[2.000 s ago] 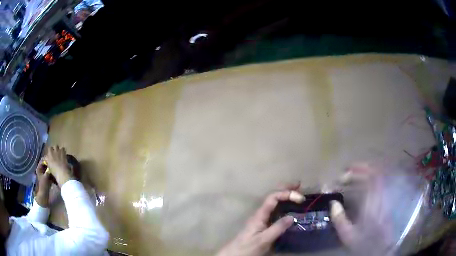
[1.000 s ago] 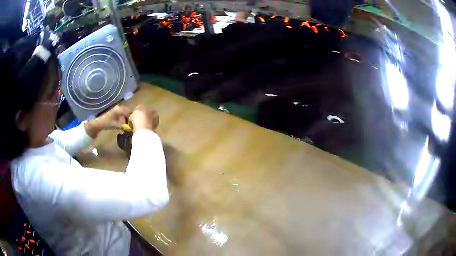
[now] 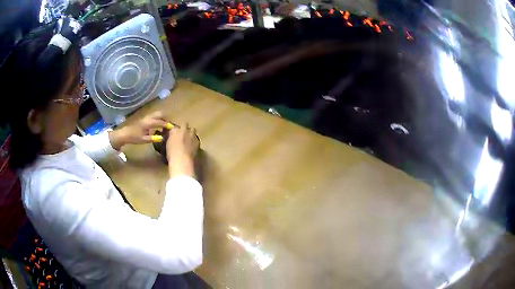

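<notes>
Neither of my hands is in the picture. What lies nearest before me is the long tan-covered tabletop (image 3: 316,226), with a shiny film glare near its front edge. At the left, a co-worker's two hands hold a dark rounded housing (image 3: 161,145) on the table. It is partly hidden by the fingers. Yellow bands show on the co-worker's fingertips.
A seated person in a white top (image 3: 124,226) fills the left side, with the arms over the table. A pale box fan (image 3: 129,76) stands behind the hands at the table's far end. A dark area with white curved marks (image 3: 398,128) lies beyond the table.
My view has turned left, and my hands and the black housing they held have left the picture. In the last second the co-worker's hands have shifted around the dark housing.
</notes>
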